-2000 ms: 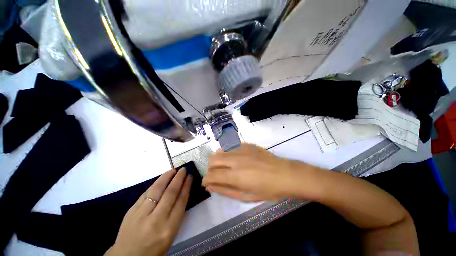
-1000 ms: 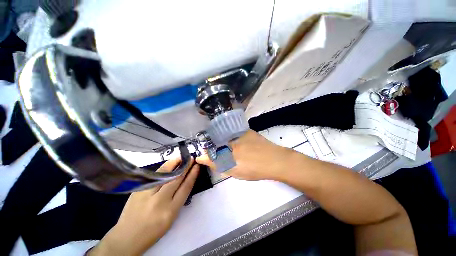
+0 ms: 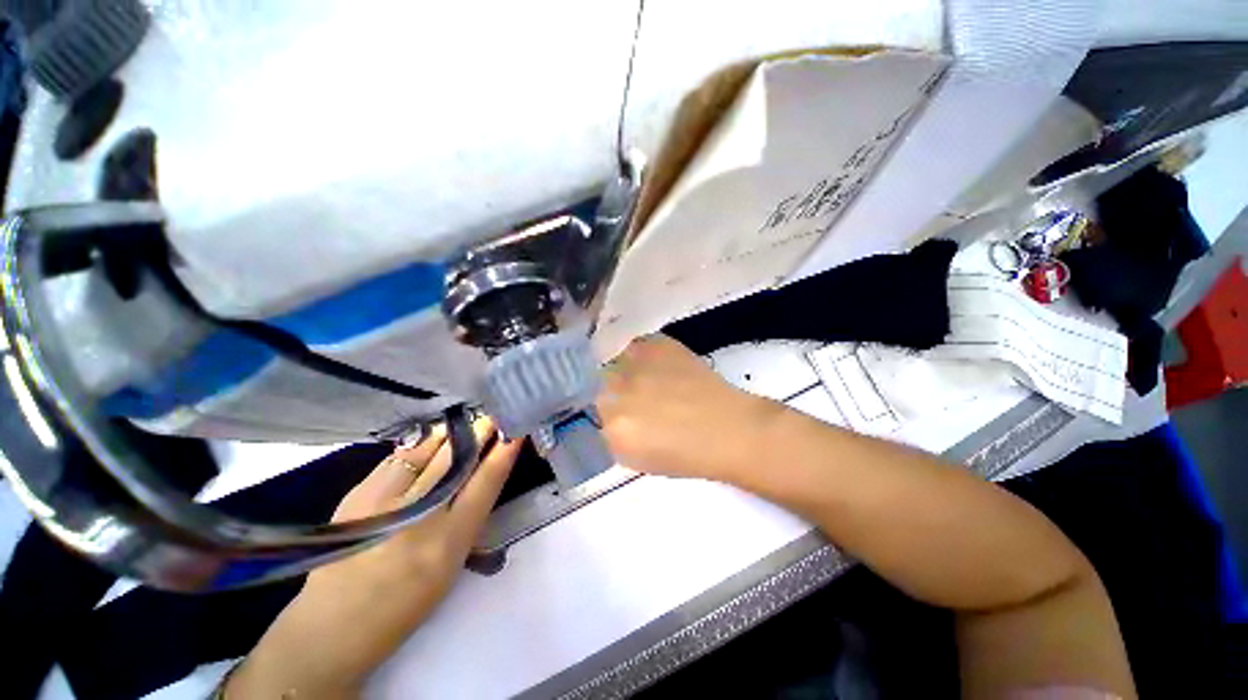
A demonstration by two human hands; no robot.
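The white sewing machine head (image 3: 397, 123) fills the upper left, with a shiny curved guard (image 3: 260, 540) and a ribbed grey knob (image 3: 543, 387). Below the knob is the grey block-like attachment (image 3: 580, 453) at the foot. My left hand (image 3: 411, 527), with a ring, lies on a black fabric strip (image 3: 308, 481), its fingertips close left of the foot, partly behind the guard. My right hand (image 3: 671, 410) is bent just right of the foot. Its fingertips and whatever they touch are hidden. The needle is hidden too.
A black piece (image 3: 835, 304) lies under the machine arm. A tan cardboard pattern (image 3: 780, 178) leans on the machine. A striped scrap (image 3: 1047, 349) and red-and-metal snips (image 3: 1044, 278) lie right. A ruler strip (image 3: 712, 622) edges the table. Black pieces (image 3: 178, 629) lie left. A red object (image 3: 1211, 342) stands far right.
Both hands have moved from in front of the foot up to its two sides, the left taking the black strip along. The view has shifted, so the machine head looks larger and further left.
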